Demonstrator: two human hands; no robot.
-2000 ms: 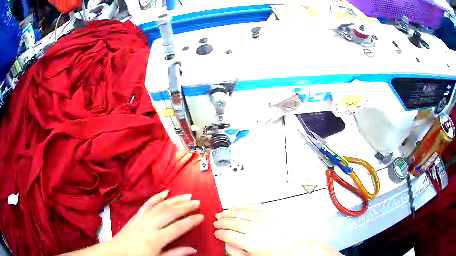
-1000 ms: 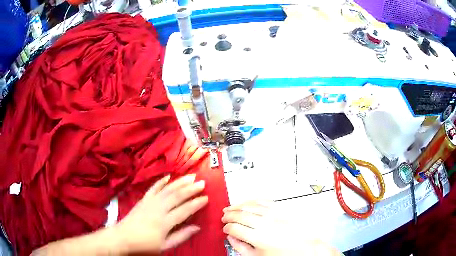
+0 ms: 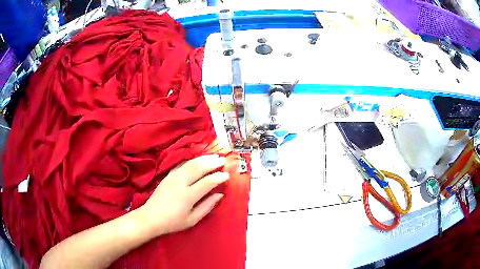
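Observation:
A red fabric piece (image 3: 216, 236) lies flat on the machine bed, its right edge running up to the presser foot (image 3: 242, 152). My left hand (image 3: 187, 194) rests on it with fingers spread, fingertips just left of the presser foot. My right hand is not visible. The white sewing machine head (image 3: 337, 63) stands above, with its needle bar (image 3: 238, 100) at the left end and a tension dial (image 3: 269, 142) to the right. A small pale numbered tag (image 3: 242, 166) sits at the foot.
A large crumpled red heap (image 3: 95, 121) fills the left side. Scissors (image 3: 387, 197) with red and orange handles lie on the bed, below a dark flat rectangle (image 3: 363, 135). A purple basket (image 3: 437, 23) is behind. An orange-brown cylinder (image 3: 462, 171) is at the right.
My left hand has moved up toward the presser foot. My right hand has gone from view. The machine and heap appear shifted to the right in the picture.

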